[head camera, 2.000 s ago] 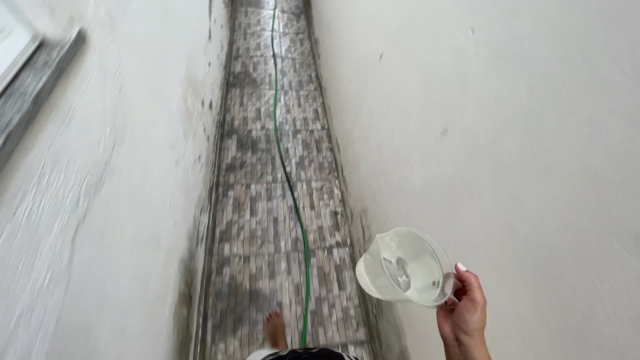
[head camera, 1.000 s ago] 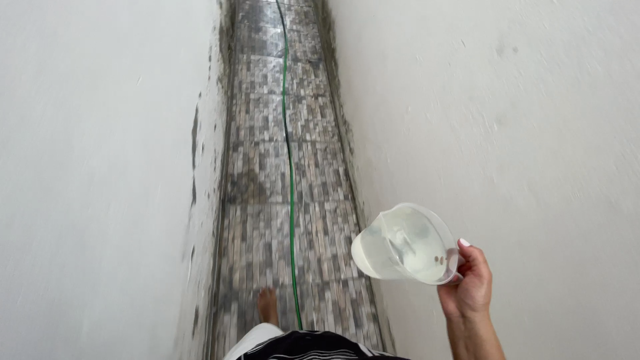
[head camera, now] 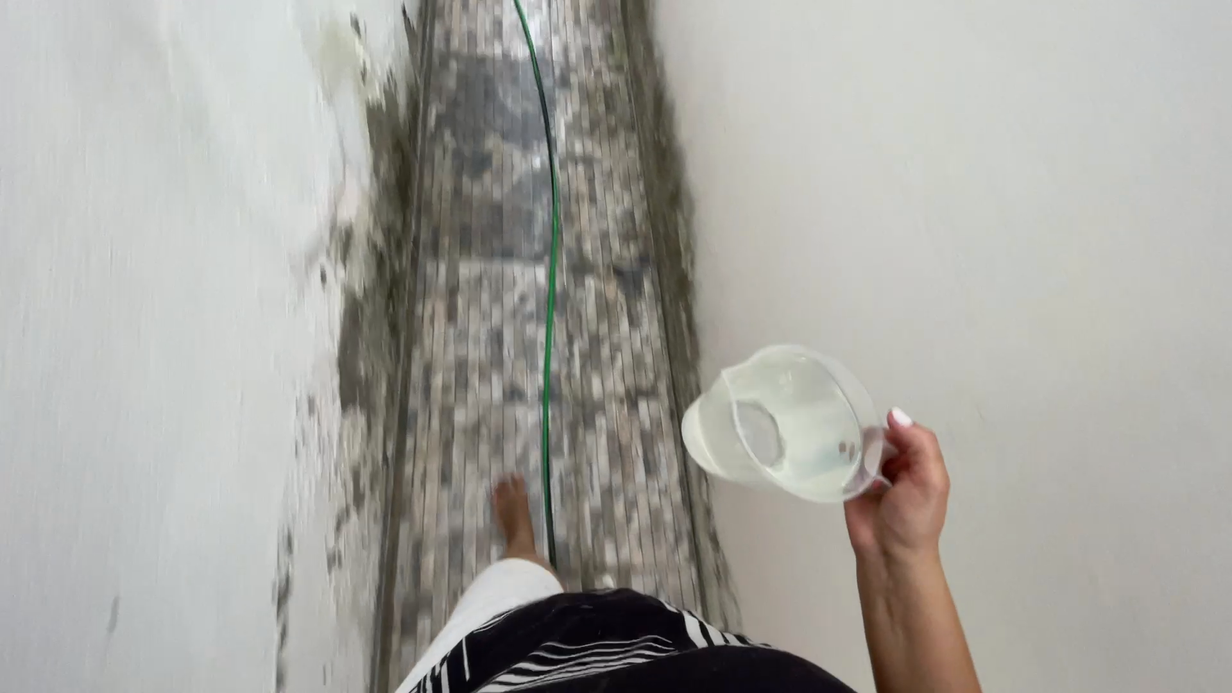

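My right hand (head camera: 903, 491) grips the handle of a clear plastic measuring jug (head camera: 784, 423) at the lower right, with the thumb on top of the handle. The jug is tilted with its spout towards the left, and pale clear liquid seems to be inside. It is held in front of the right wall, beside the floor's edge. My left hand is out of view.
A narrow passage with a wet-looking tiled floor (head camera: 481, 356) runs ahead between a stained white left wall (head camera: 173, 337) and a white right wall (head camera: 1011, 192). A green hose (head camera: 550, 337) lies lengthwise along the floor. My bare foot (head camera: 515, 510) is just left of it.
The view has moved along the passage; a ledge at the upper left two seconds ago is out of sight. My right hand still holds the jug on the right side.
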